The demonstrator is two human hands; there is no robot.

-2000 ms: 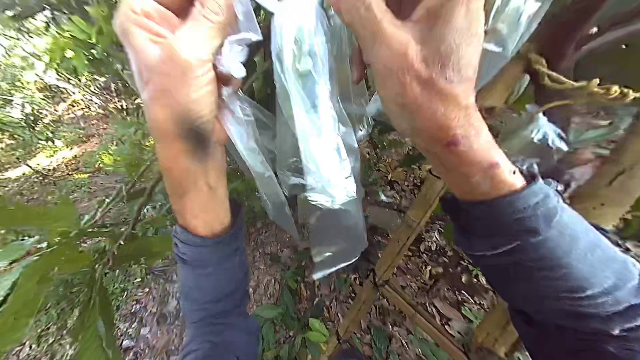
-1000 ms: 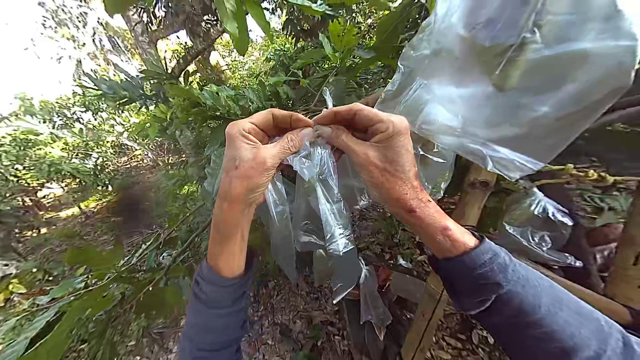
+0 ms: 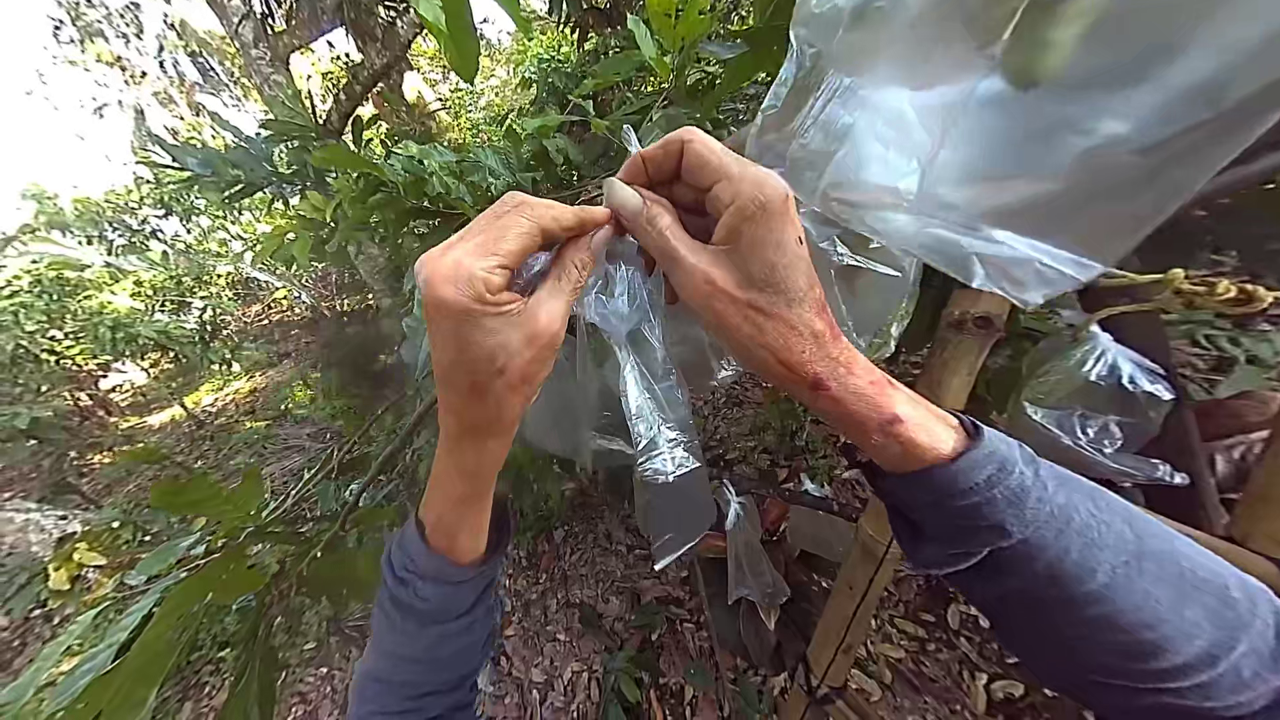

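Observation:
My left hand and my right hand meet at the fingertips near the upper middle, pinching the gathered top of a clear plastic bag. The bag hangs down between and below them, narrow and creased, its lower end flat. More clear plastic hangs behind it, partly hidden by my hands. A small twisted tip of plastic sticks up just above my fingers. Whether a thin tie lies between the fingertips is too small to tell.
A large clear plastic bag hangs at the upper right, a smaller tied bag below it near a yellowish cord. A small bag hangs lower down. Bamboo poles stand over leaf litter; leafy branches are behind and left.
The view has tilted up since two seconds ago. My hands, apart then with the plastic between them, have come together at the fingertips and remain so.

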